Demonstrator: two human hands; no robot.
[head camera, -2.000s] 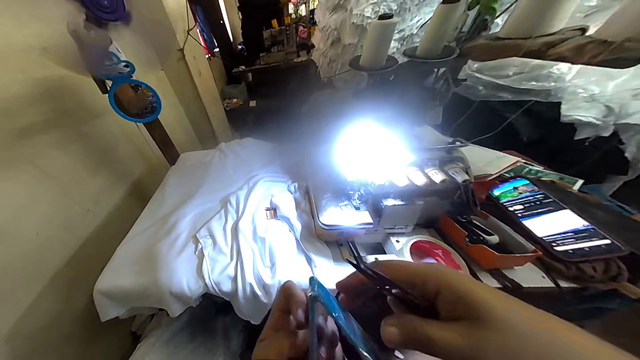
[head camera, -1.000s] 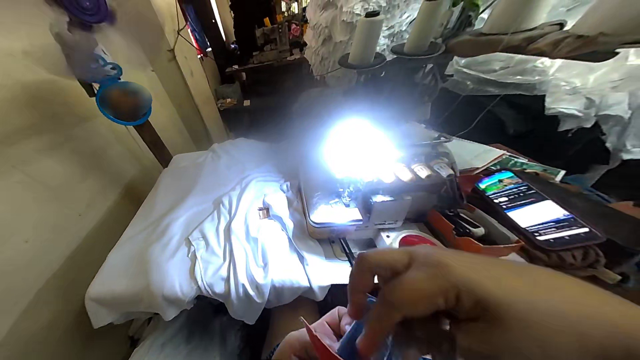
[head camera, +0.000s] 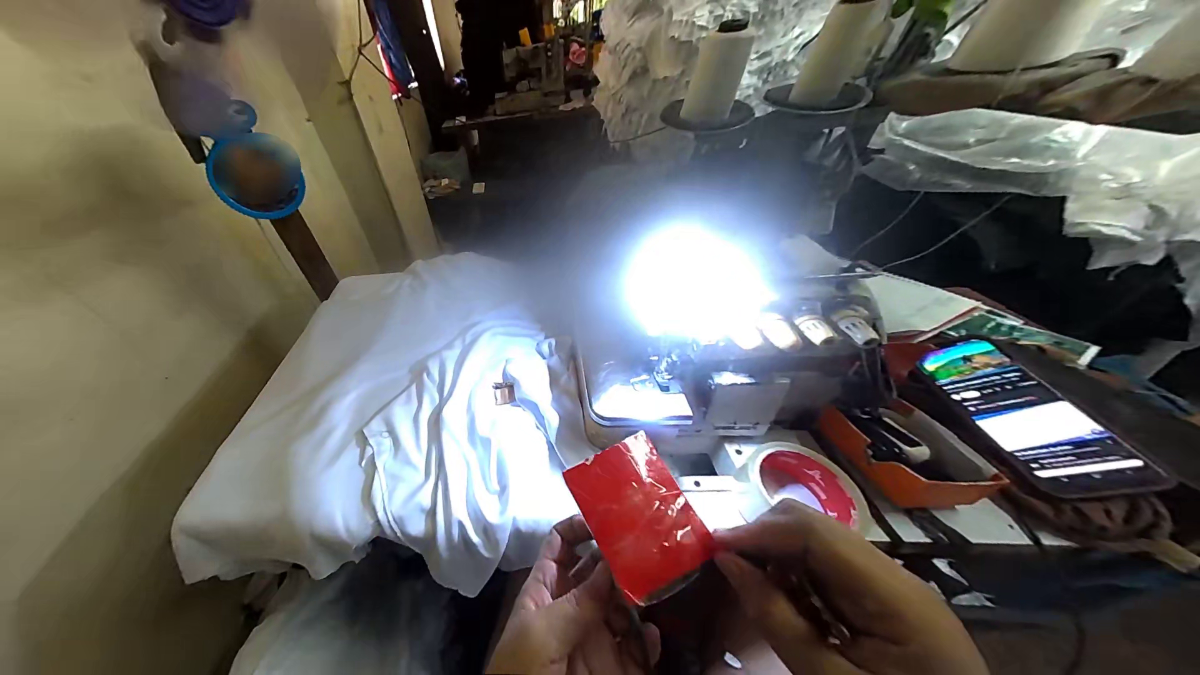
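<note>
A small glossy red packet or card (head camera: 639, 520) is held up between my two hands, low in the middle of the view. My left hand (head camera: 577, 600) holds its lower left side. The thumb and fingers of my right hand (head camera: 825, 586) pinch its lower right corner. Just beyond it stands a sewing machine (head camera: 750, 403), its lamp glaring so brightly that much of the machine is washed out. White fabric (head camera: 375, 403) lies heaped to the left, with a label (head camera: 503, 393) on it. A roll of tape (head camera: 811, 483) with a red core lies near my right hand.
Right of the machine, an orange open box (head camera: 937, 492) holds small items. Beside it a lit smartphone (head camera: 1050, 417) rests on dark cloth. White thread cones (head camera: 720, 75) stand on holders behind, near clear plastic sheeting (head camera: 984, 150). A blue-rimmed mirror (head camera: 256, 175) hangs by the left wall.
The dark tweezers seen in my right hand two seconds ago no longer show. The blue item seen between my hands has given way to the red one, now raised and facing the camera.
</note>
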